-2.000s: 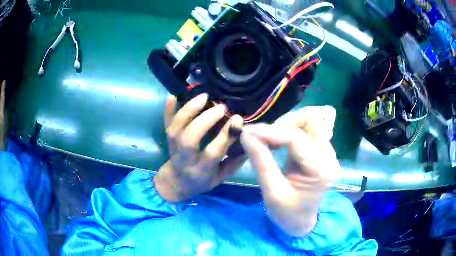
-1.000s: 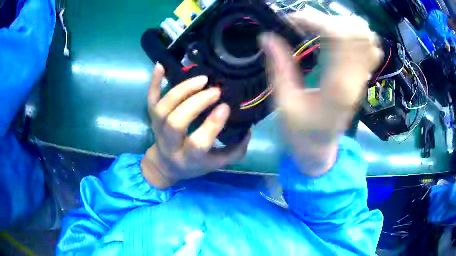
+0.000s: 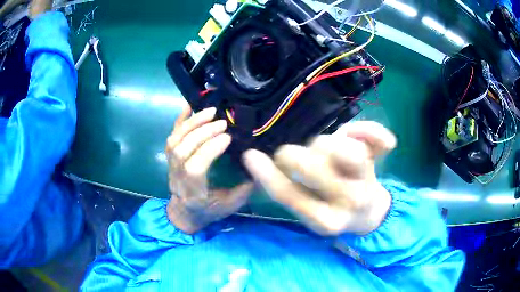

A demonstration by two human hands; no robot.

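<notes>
A black projector housing (image 3: 285,108) is tilted in front of me, its round lens barrel (image 3: 254,60) facing up. A power supply board (image 3: 219,25) with a yellow block is on its upper left side. Red, yellow and white wires (image 3: 296,94) run along the housing to its right end. My left hand (image 3: 199,165) holds the housing's lower left edge, fingers on its face. My right hand (image 3: 328,177) is slightly blurred at the lower edge, index finger near the housing; whether it pinches anything is hard to see.
A white Y-shaped lead (image 3: 98,63) lies on the green bench (image 3: 137,131) at left. Another open unit (image 3: 476,114) with loose wires is at right. A neighbour's blue sleeve (image 3: 43,114) reaches in at far left. A metal rail (image 3: 108,188) edges the bench.
My right hand has come down from over the lens to the housing's lower edge. The lens and coloured wires are uncovered again. The neighbour's sleeve reaches further over the bench.
</notes>
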